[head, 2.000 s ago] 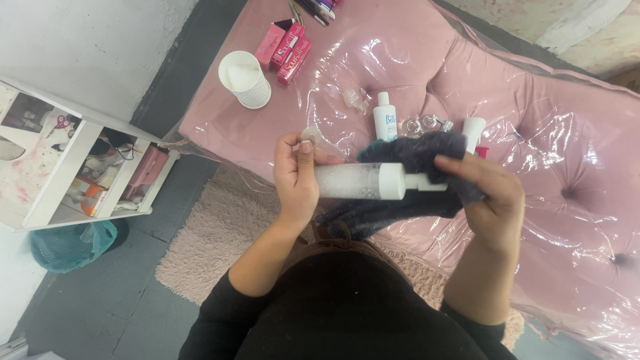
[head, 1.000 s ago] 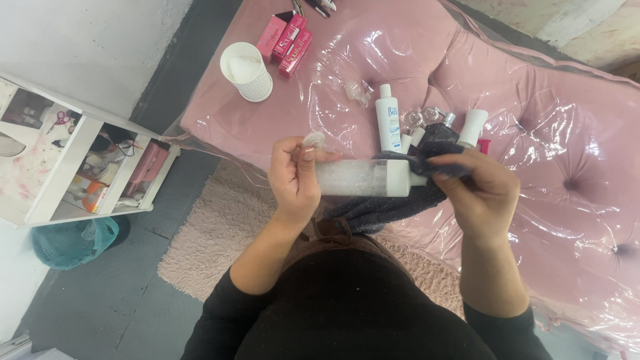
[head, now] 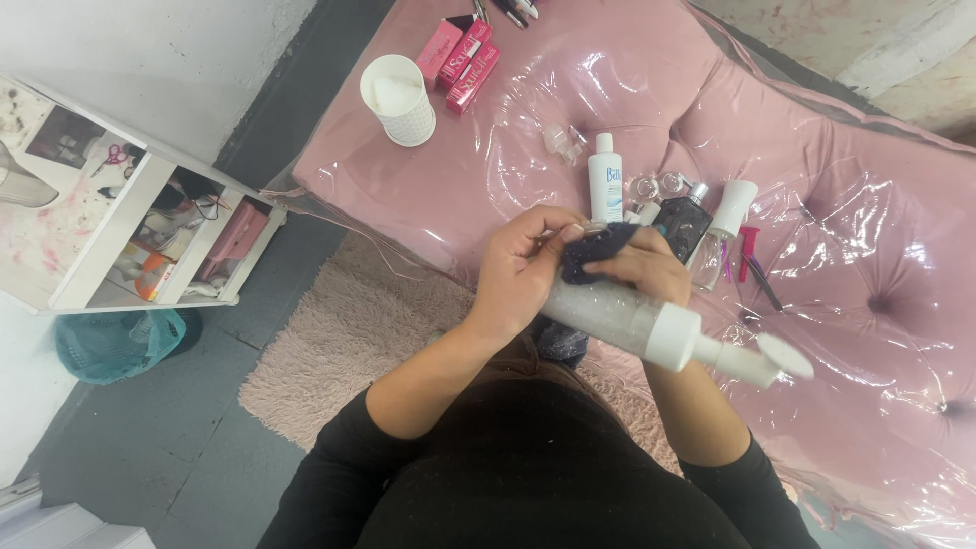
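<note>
My left hand (head: 522,271) grips the base end of a clear pump bottle (head: 602,316) with a white collar and pump head, which points to the lower right. A dark cloth (head: 598,252) is bunched in my right hand (head: 648,263), pressed near the bottle's base beside my left fingertips. More dark cloth hangs below the bottle, by my waist. Just beyond my hands, a white labelled bottle (head: 606,179), a dark glass bottle (head: 681,225), a white container (head: 733,207) and a pink razor (head: 748,240) lie on the plastic-covered pink cushion (head: 823,229).
A white cup (head: 398,103) holding white cotton stands near pink boxes (head: 473,76) at the cushion's far left. Dark tweezers (head: 765,284) lie at the right. A white shelf unit (head: 114,236) with supplies and a teal basket (head: 114,347) stand left, past a shaggy rug (head: 335,335).
My right hand has moved with the cloth from the pump end to the bottle's base end. The bottle has tilted, its pump now pointing down to the right.
</note>
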